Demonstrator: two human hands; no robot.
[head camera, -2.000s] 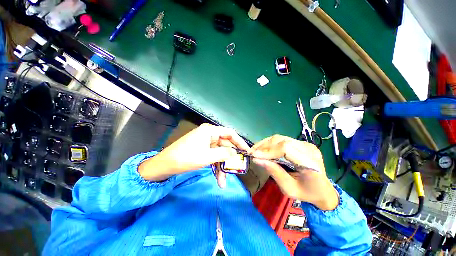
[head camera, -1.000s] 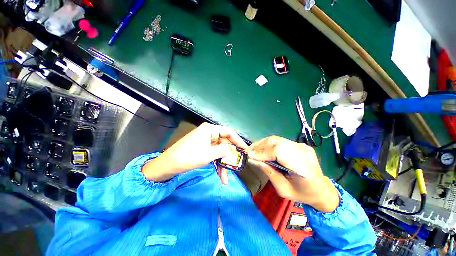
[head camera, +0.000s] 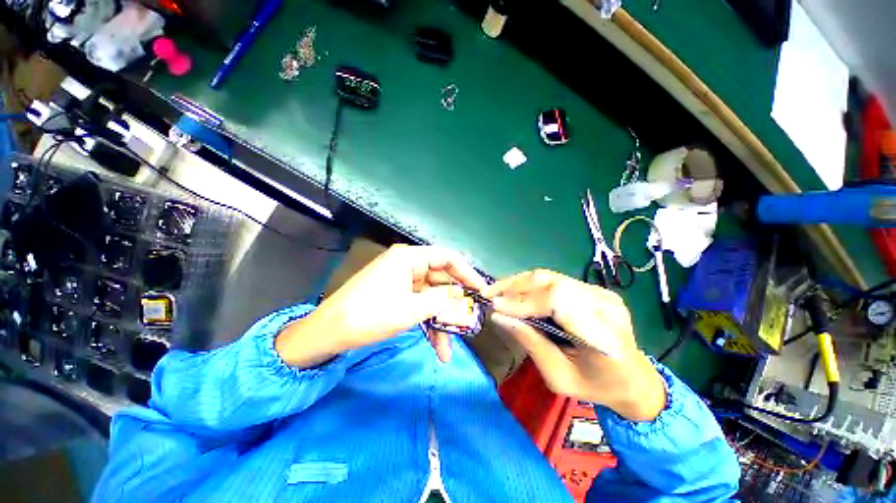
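Observation:
A small dark squarish watch housing (head camera: 460, 319) with yellow inside is held over my lap, just off the bench's front edge. My left hand (head camera: 398, 298) grips it between thumb and fingers, with one finger below it. My right hand (head camera: 575, 329) holds thin dark tweezers (head camera: 552, 330) like a pen, their rear end pointing to the lower right. The right fingertips meet the left ones at the housing's upper right corner. The fingers hide the tweezer tips and part of the housing.
On the green mat (head camera: 432, 177) lie a second case (head camera: 552, 127), a white square (head camera: 514, 157), a small meter (head camera: 357, 87), scissors (head camera: 603, 246) and a tape roll (head camera: 688, 175). A blister tray (head camera: 98, 285) is left of my lap, a red parts tray (head camera: 570, 462) at the right.
The housing has tilted in my left fingers, showing less of its yellow inside. The tweezers in my right hand have turned slightly. Both hands stay at nearly the same place.

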